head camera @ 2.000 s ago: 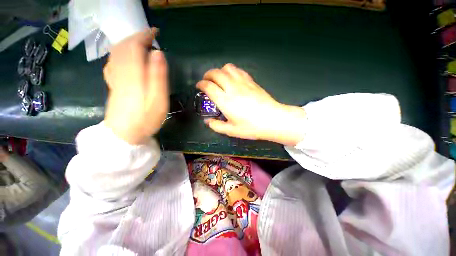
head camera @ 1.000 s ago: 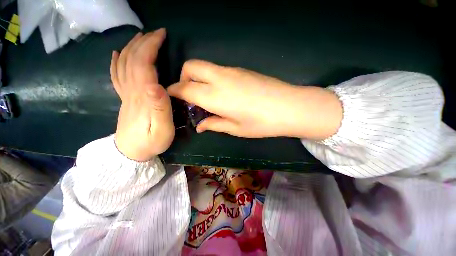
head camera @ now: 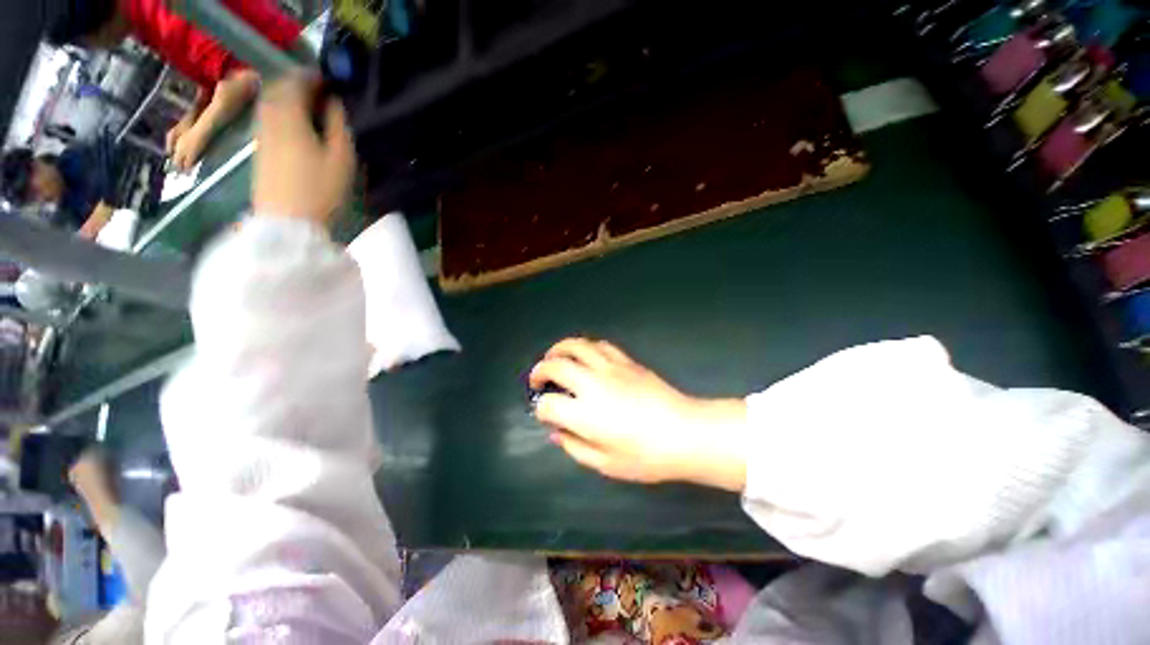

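My right hand (head camera: 631, 416) rests low over the green bench (head camera: 706, 296) near its front edge, fingers curled around a small dark glossy unit (head camera: 540, 393) that shows only at the fingertips. My left hand (head camera: 303, 151) is raised and reaches far forward at the upper left, by the dark trays. It is blurred, and whether it holds anything cannot be told. White sheets (head camera: 401, 296) lie on the bench just right of my left forearm.
A worn red-brown board (head camera: 643, 183) lies across the far bench, before dark compartment trays (head camera: 505, 57). A tray of mixed binder clips (head camera: 1066, 132) is at the right edge. A grey frame post (head camera: 95, 258) and other workers, one in a red sleeve (head camera: 189, 44), are at the left.
The view has tilted up and shows the board and trays. My left hand has moved from beside my right hand to far forward. My right hand still covers the dark unit.
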